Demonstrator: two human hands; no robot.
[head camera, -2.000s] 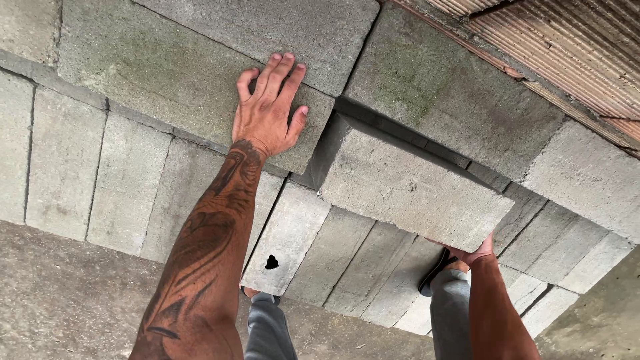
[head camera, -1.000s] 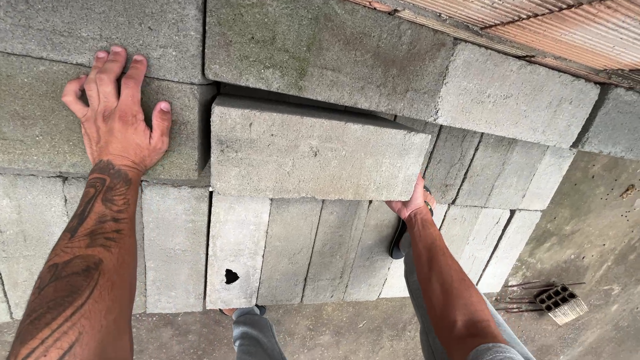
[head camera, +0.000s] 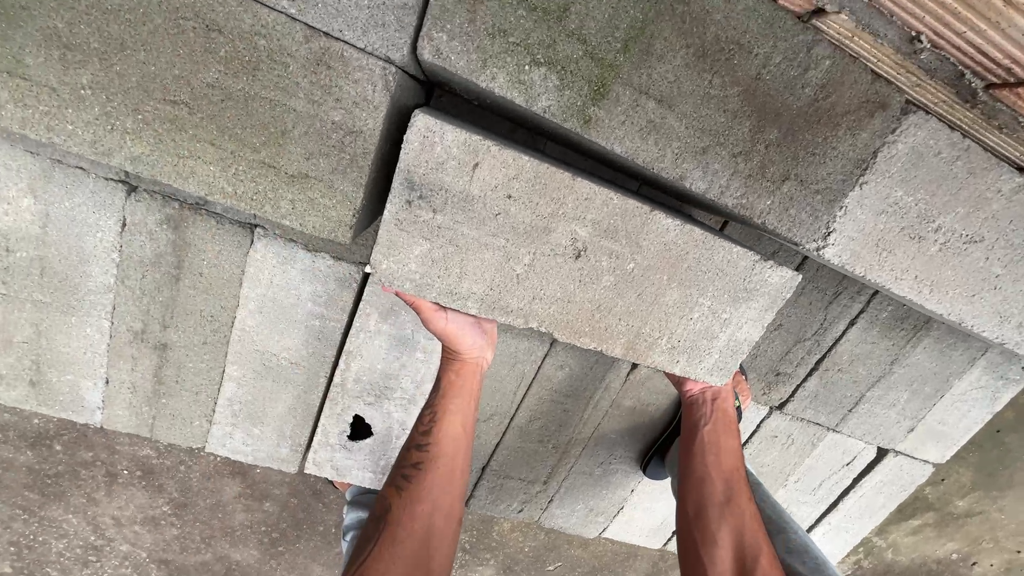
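Observation:
A grey concrete block (head camera: 584, 240) lies tilted across the middle of the stack, a dark gap along its far edge. My left hand (head camera: 452, 324) presses against its near edge toward the left corner, thumb outstretched, the other fingers hidden under or behind the block. Near the right corner my right hand (head camera: 704, 388) grips the same edge from below, most of its fingers out of sight. To the left, a greenish concrete block (head camera: 192, 104) is separated from the held block by a narrow dark gap.
Mossy concrete blocks (head camera: 640, 96) lie beyond the gap, against a ribbed clay brick wall (head camera: 952, 40). Lower blocks (head camera: 288, 344) stand in a row on the near side, one with a dark hole. My sandalled foot (head camera: 664, 448) rests on them. Concrete floor (head camera: 160, 496) runs along the near side.
My left hand has left the greenish block on the left and come to the near edge of the middle block. My right hand stays at that block's right end.

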